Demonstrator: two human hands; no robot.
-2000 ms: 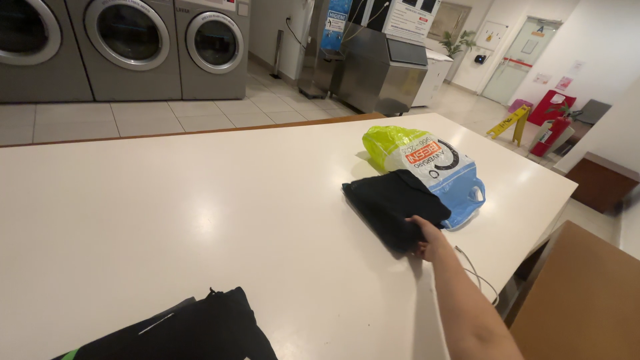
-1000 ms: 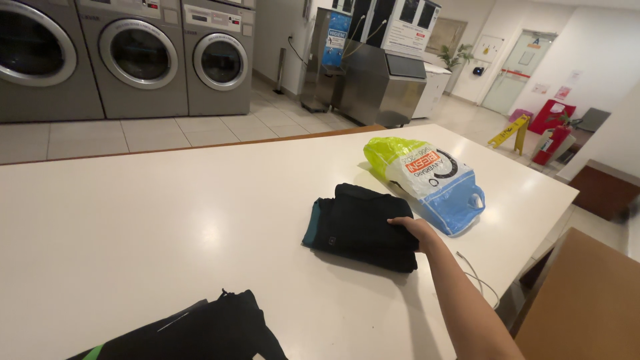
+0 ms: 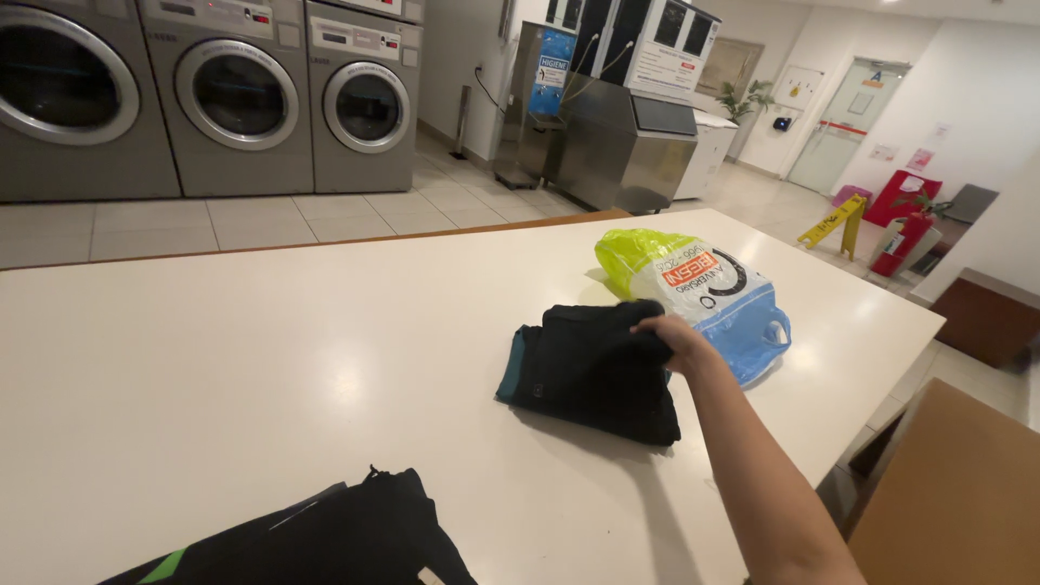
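Note:
A folded black garment (image 3: 597, 374) with a teal edge on its left lies on the white table (image 3: 268, 366). My right hand (image 3: 673, 337) pinches its upper right corner between thumb and fingers, and that corner is lifted a little. Just behind and to the right of it lies a green, white and blue plastic bag (image 3: 707, 296), its handle toward the right. Another black garment (image 3: 357, 528), with a green stripe and a drawstring end, spreads at the bottom left edge of the view. My left hand is outside the picture.
Front-loading washing machines or dryers (image 3: 236, 93) stand beyond the table at the left. Steel machines (image 3: 626, 150) stand farther back. A yellow floor sign (image 3: 849, 223) and a red fire extinguisher (image 3: 902, 244) are at the right, with a brown surface (image 3: 959, 487) at the near right.
The folded garment has shifted left, away from against the bag, and its teal edge has come into sight. Since one second ago, its upper right corner has been lifted by my right hand.

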